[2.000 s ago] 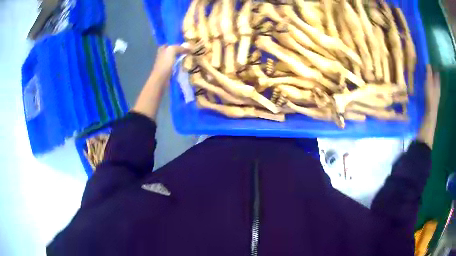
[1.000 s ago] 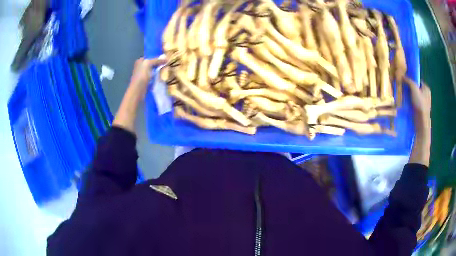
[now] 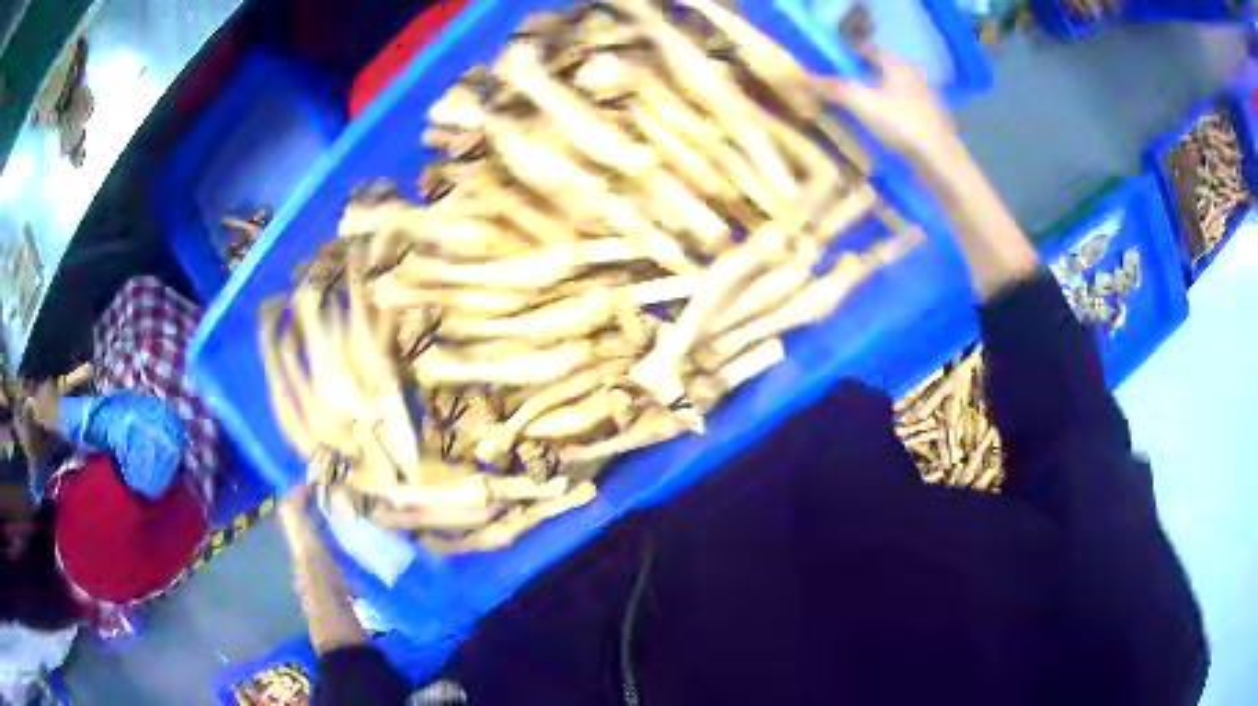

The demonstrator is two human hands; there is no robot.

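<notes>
A large blue plastic tray full of tan carved wooden legs is held in front of my chest, tilted in the view. My left hand is at the tray's lower left edge, its fingers mostly hidden. My right hand grips the upper right rim, its fingertips over the inside edge. The picture is blurred by motion. A pale label shows on the tray near my left hand.
At left, a person with a blue sleeve is beside a red stool. Blue trays with small pieces and wooden pieces stand at right. Another tray is behind mine. Striped floor tape shows at left.
The view has turned to a different part of the workshop. The full tray now lies diagonally across the picture, still held by both hands. The stacked blue totes at left are gone from view.
</notes>
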